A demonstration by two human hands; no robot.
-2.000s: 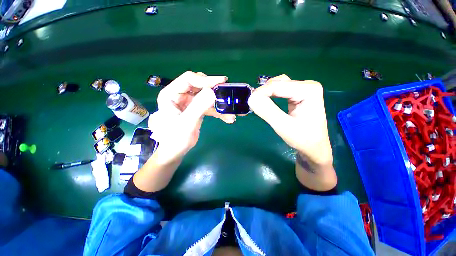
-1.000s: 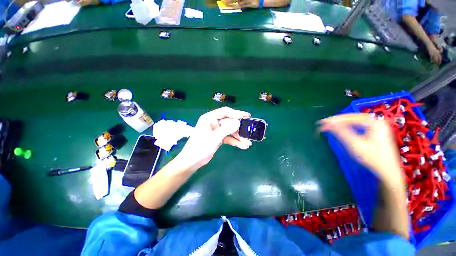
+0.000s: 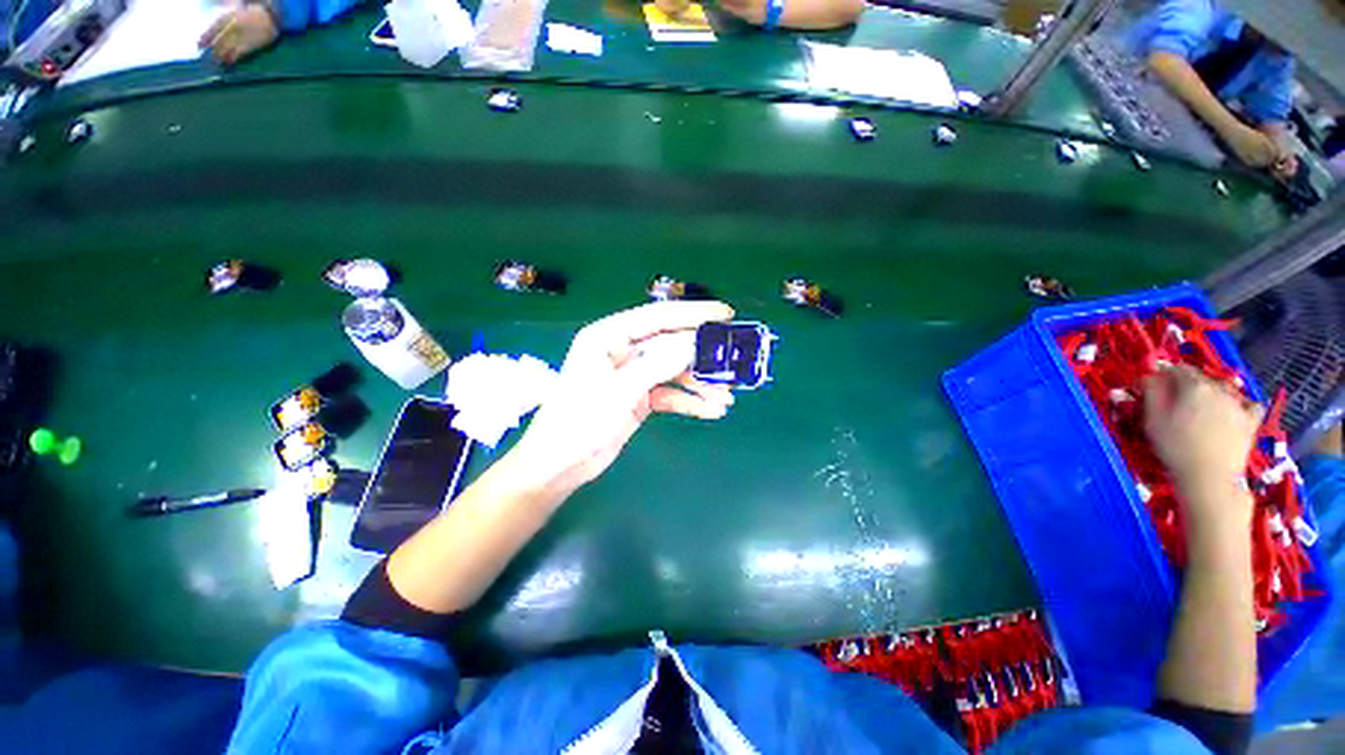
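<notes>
A closed smartwatch [image 3: 733, 356] with a dark, faintly lit display is held above the green bench, its left edge between the fingers and thumb of my left hand [image 3: 620, 381]. My right hand [image 3: 1202, 428] is down among the red clamps [image 3: 1269, 568] heaped in the blue parts bin [image 3: 1047, 487] at the right. Its fingertips are partly hidden by the clamps, so I cannot tell whether it grips one.
Open watches [image 3: 515, 276] lie spaced across the bench. At left are a solvent bottle [image 3: 398, 347], smartphone [image 3: 412, 475], cleaning paper [image 3: 499, 394], marker pen [image 3: 199, 503] and set-aside watches [image 3: 300, 446]. A tray of red-clamped watches [image 3: 959, 667] is by my lap. People's arms [image 3: 1217, 96] show opposite.
My right hand has let go of the watch and moved right into the bin. My left hand keeps the watch, now lower and slightly right in view. The view has shifted, showing more across the bench.
</notes>
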